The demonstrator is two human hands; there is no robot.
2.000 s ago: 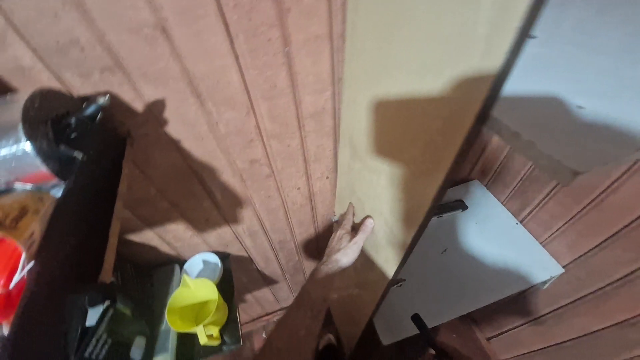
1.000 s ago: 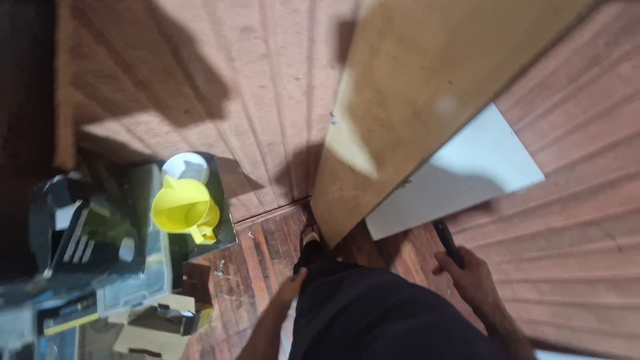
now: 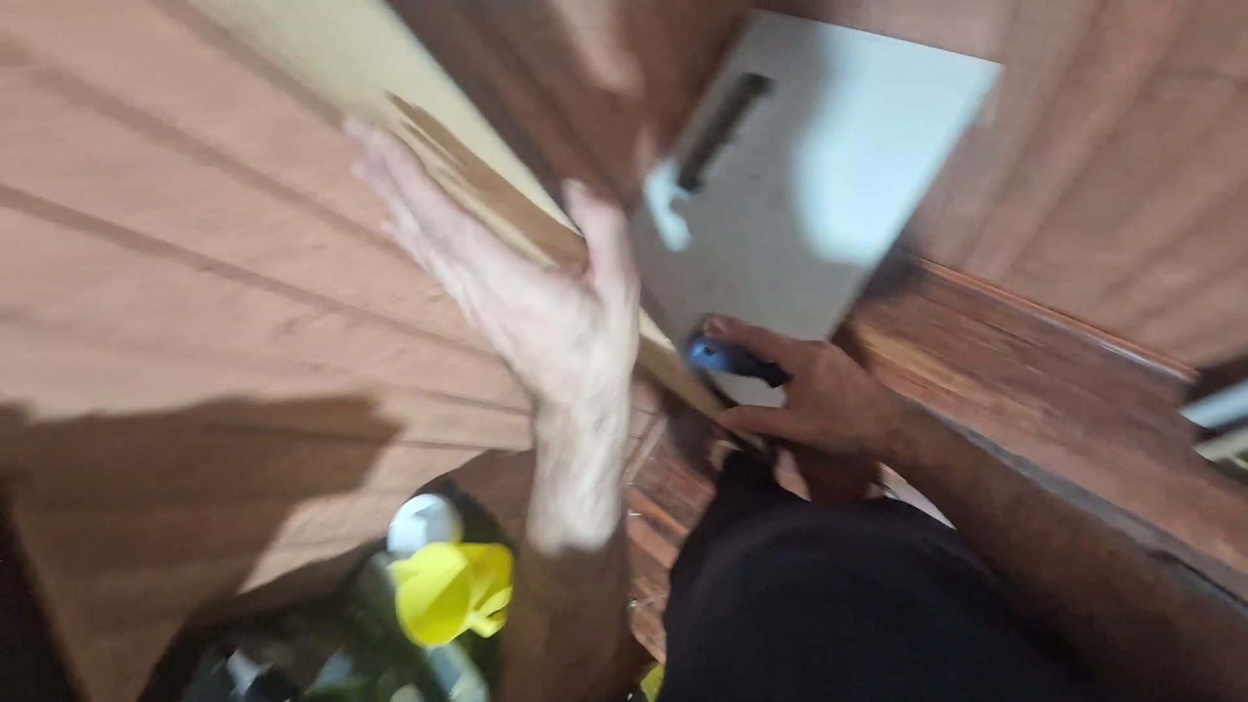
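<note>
My left hand (image 3: pixel 546 312) lies with spread fingers against a long light wooden board (image 3: pixel 487 185), its thumb on one side and the fingers on the other. The board slants from the upper left down to the floor near my legs. In my right hand (image 3: pixel 829 390) is a dark-handled tool with a blue end (image 3: pixel 731 359), held close to the board's lower part; blur hides what kind of tool it is. Behind it a white panel (image 3: pixel 780 185) with a dark bar on its face leans at the wall.
A yellow plastic jug (image 3: pixel 453 590) and a white round container (image 3: pixel 424 525) stand among dark items at the lower left. Reddish plank walls (image 3: pixel 195 292) rise on both sides. My dark-clothed legs are over the wooden floor (image 3: pixel 1014 380).
My left hand has come up from beside my leg onto the board. My right hand, with the dark tool, has moved to the board's lower part. The view has shifted a lot.
</note>
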